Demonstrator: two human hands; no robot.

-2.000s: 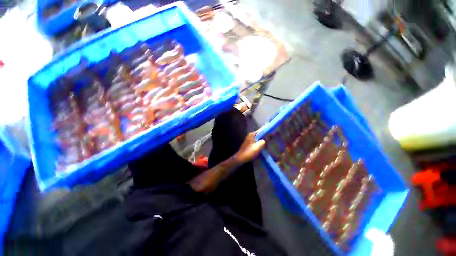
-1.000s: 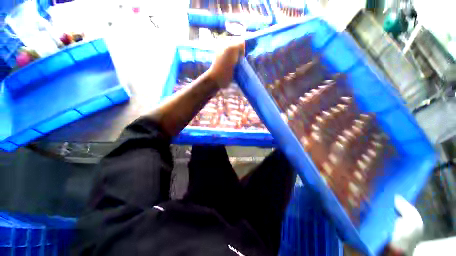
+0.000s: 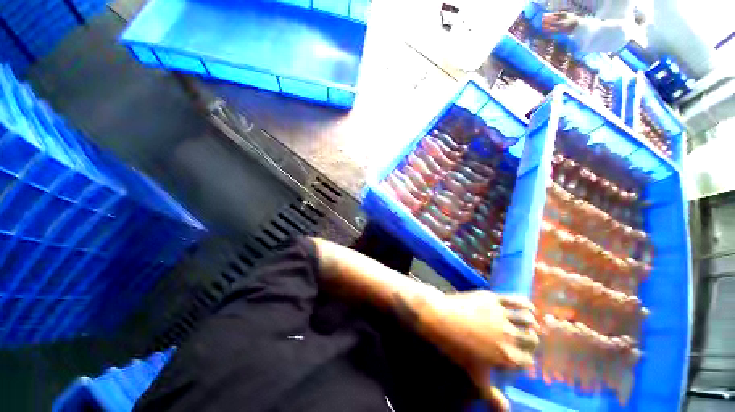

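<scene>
My bare left hand (image 3: 492, 330) grips the near left wall of a blue crate (image 3: 528, 209). The crate is tilted and holds close rows of brown to orange glossy fish-shaped pieces (image 3: 592, 282). My right hand is not in view. A second blue crate (image 3: 427, 229) with rows of pinkish and grey fish-shaped pieces (image 3: 451, 181) lies on the bench front edge, just left of the held crate, which overlaps its right side in the view.
An empty-looking blue crate (image 3: 278, 80) lies on the bench at upper left. Blue crates (image 3: 56, 209) are stacked on the floor at left. Another filled crate (image 3: 504, 50) stands behind, with another person's hand (image 3: 560, 22) over it. A slotted dark strip (image 3: 266, 249) runs below the bench edge.
The view has turned. The held crate now shows beside the bench crate, and my left hand has moved from its upper corner to its lower left wall. My gloved right hand has gone out of view.
</scene>
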